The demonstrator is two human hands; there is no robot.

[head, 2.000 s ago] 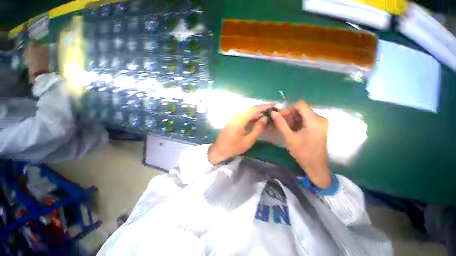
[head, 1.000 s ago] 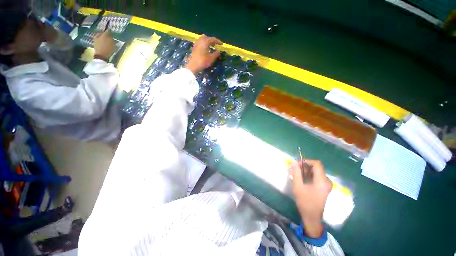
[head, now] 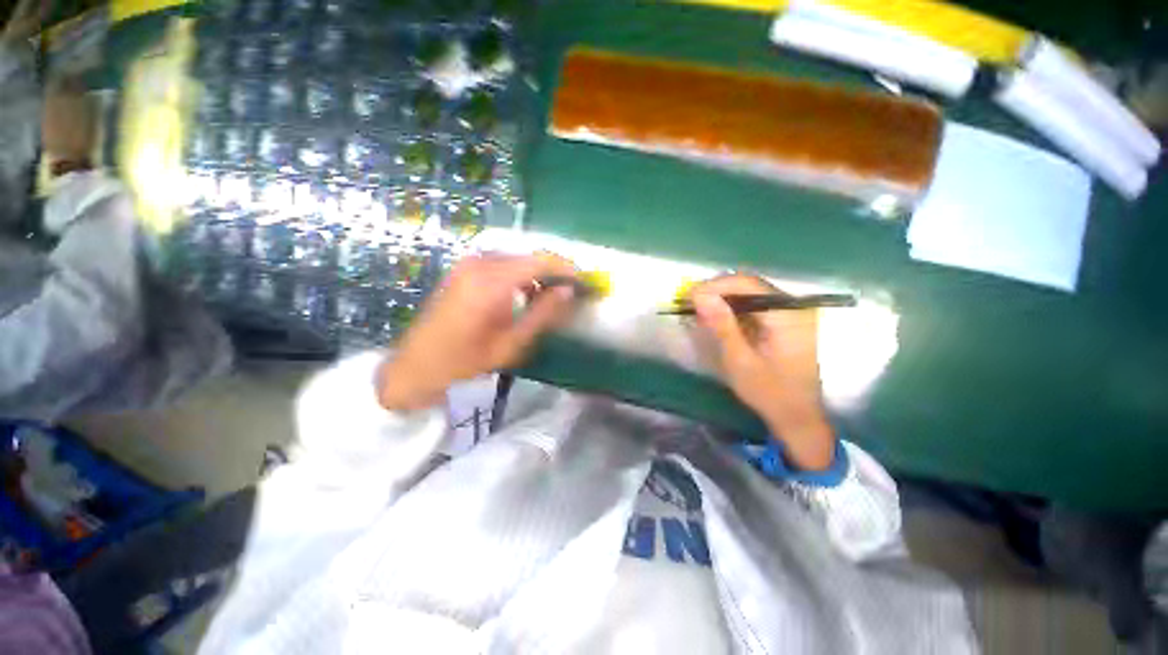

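Observation:
My left hand (head: pixel 484 320) is over the left part of the glaring white liner sheet (head: pixel 861 346). Its fingertips are closed on a small dark round module (head: pixel 564 284), blurred and partly hidden by the fingers. A yellow piece (head: pixel 596 284) shows beside the module. My right hand (head: pixel 763 346) is over the liner to the right and holds dark slim tweezers (head: pixel 801 302) nearly level, tip pointing left. Another yellow patch (head: pixel 685 292) shows on the liner at my right fingers. The tweezer tip looks free of any piece, though blur hides detail.
A clear blister tray (head: pixel 295 141) with modules lies at left, a white scrap (head: pixel 451 69) on it. An amber stack (head: pixel 749 115) lies beyond the liner, with a pale sheet (head: pixel 1002 205) and white rolls (head: pixel 1082 115) to its right. Another person's sleeve (head: pixel 83 282) is at far left.
My left hand has come back from the far side of the blister tray to the liner, now with a module. The tweezers have turned from upright to nearly level. The view has shifted.

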